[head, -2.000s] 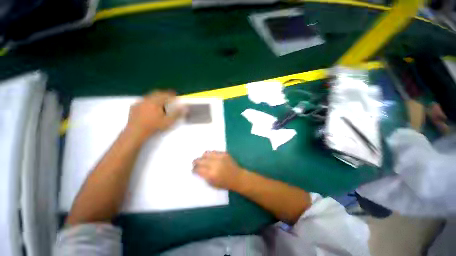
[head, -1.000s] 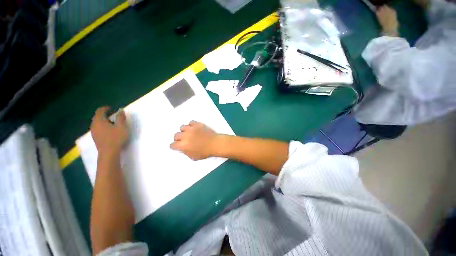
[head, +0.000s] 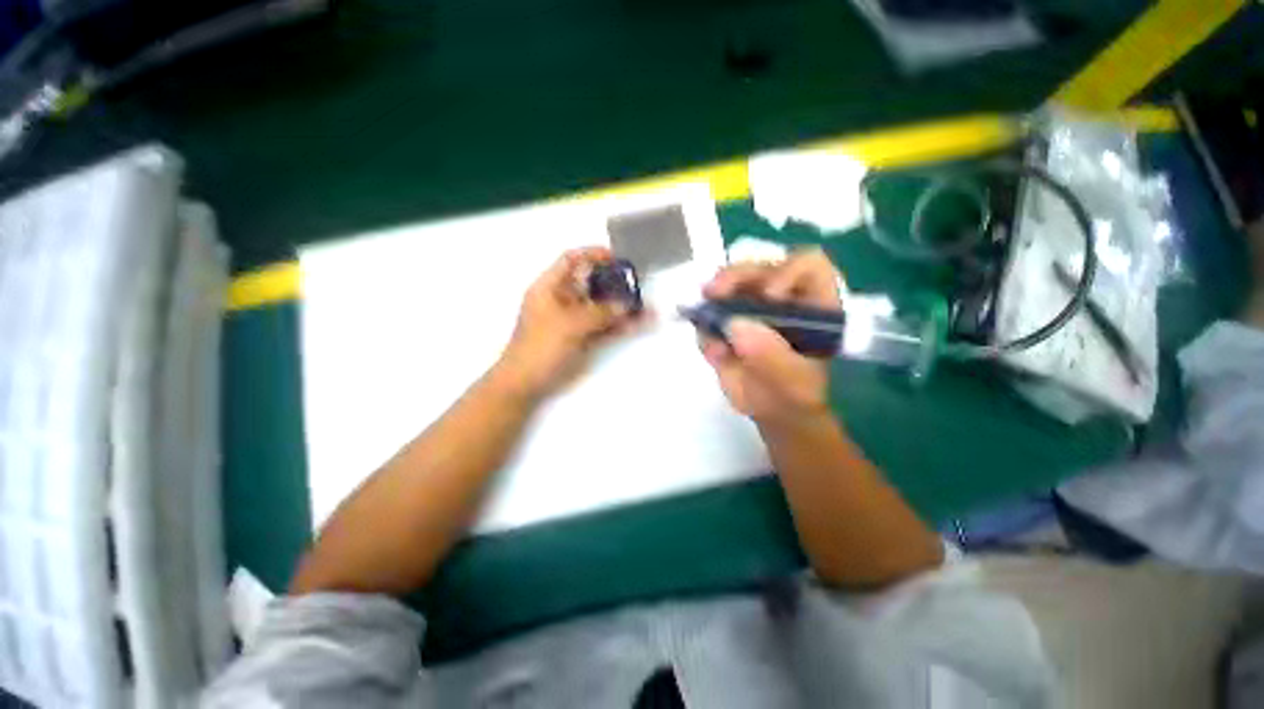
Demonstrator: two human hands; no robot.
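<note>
My left hand [head: 566, 321] is shut on a small black housing [head: 614, 285] above the white foam sheet [head: 416, 374]. My right hand [head: 779, 339] holds the glue dispensing syringe [head: 801, 327] almost level, its fine tip pointing left at the housing, a short gap apart. The syringe has a black barrel, a clear-grey rear part and a green cap at its rear. The grey mesh-like square [head: 650, 240] lies at the sheet's far edge, just beyond the hands. The image is slightly blurred.
Thick white foam trays [head: 69, 416] stand at the left. White wiping paper [head: 810, 190] lies beyond my right hand. A looped hose [head: 1085, 236] and a speckled white pad [head: 1095, 333] with a dark stick are at right. Another person's sleeve [head: 1203, 436] is at the right edge.
My right hand has taken the syringe off the paper and brought it over the sheet. My left hand has moved right, towards it, with the housing now visible. The view has turned.
</note>
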